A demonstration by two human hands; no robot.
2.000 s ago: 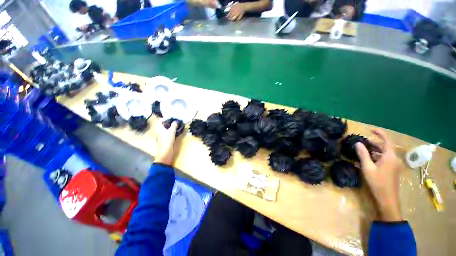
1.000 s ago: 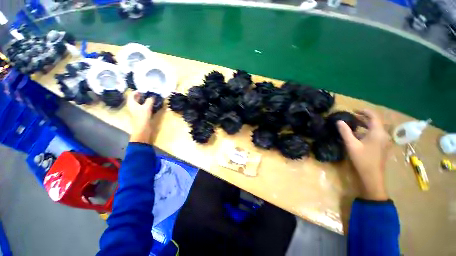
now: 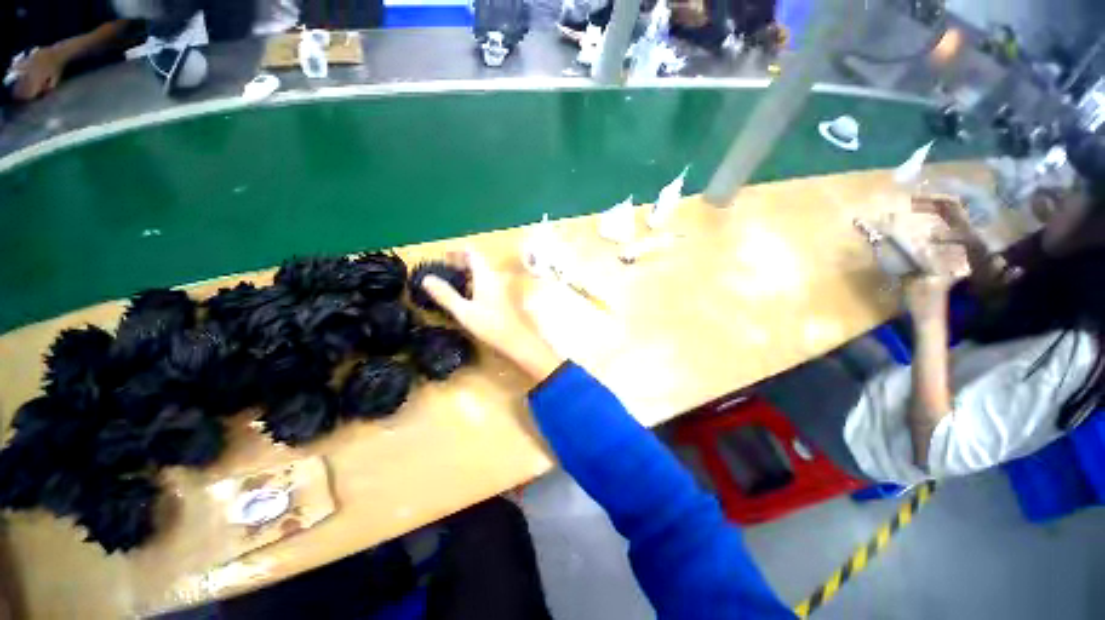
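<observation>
Many black spiky hair pieces (image 3: 297,321) lie heaped on the tan bench at the left. My right hand (image 3: 482,309) is at the heap's right end, its thumb and fingers around one hair piece (image 3: 436,285) that sits at bench level. Whether it is lifted cannot be told. A tan card (image 3: 309,491) with a whitish patch lies near the front edge of the bench. My left hand is out of the picture.
White pointed bottles (image 3: 619,220) stand along the bench's back edge beside the green belt (image 3: 364,170). A grey post (image 3: 757,127) rises behind. A person (image 3: 969,388) works at the right, near a red stool (image 3: 757,460). A white hat (image 3: 839,132) lies on the belt.
The view has swung to the right, and my left hand and the white hats at the left have left the picture. My right hand stays around a hair piece at the heap's right end.
</observation>
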